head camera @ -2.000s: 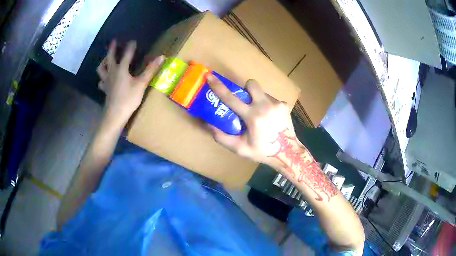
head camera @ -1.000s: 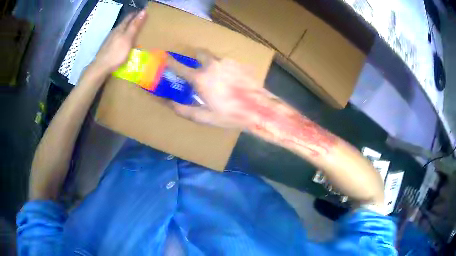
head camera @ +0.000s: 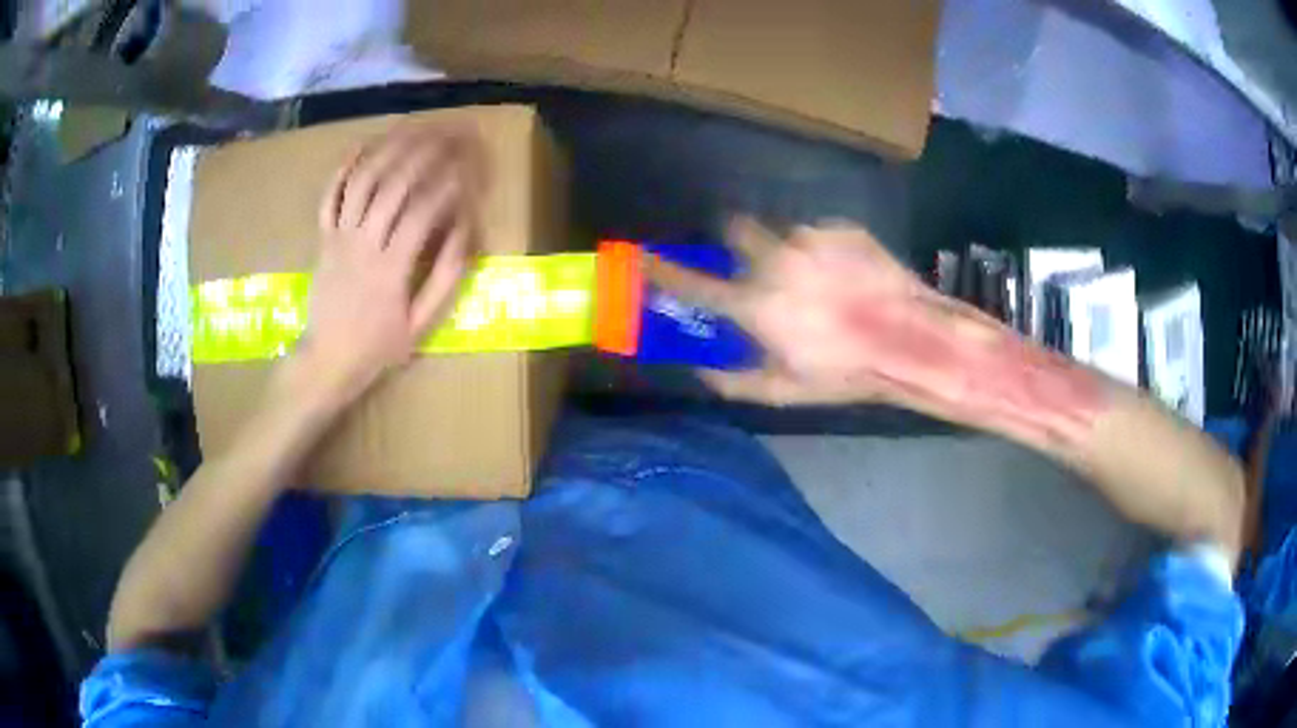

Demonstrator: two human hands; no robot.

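Observation:
A closed brown shipping carton (head camera: 427, 448) sits on the dark mat in front of me. Yellow-green packing tape (head camera: 534, 302) runs across its top from the left edge past the right edge to the tape dispenser. My right hand (head camera: 811, 306), slightly blurred, grips the blue and orange tape dispenser (head camera: 693, 316) just right of the carton. My left hand (head camera: 391, 242) lies on the carton top over the tape, fingers bent and partly blurred; it holds no separate thing.
Flattened cartons (head camera: 797, 64) lie at the far bench edge. Several small white product boxes (head camera: 1102, 320) stand at the right of the dark mat (head camera: 711, 171). A label sheet (head camera: 177, 256) shows left of the carton. A blue sleeve edge shows at the far right.
The tape dispenser has moved right, off the carton top, drawing out a long strip of tape. My left hand has moved from the carton's left edge onto its top.

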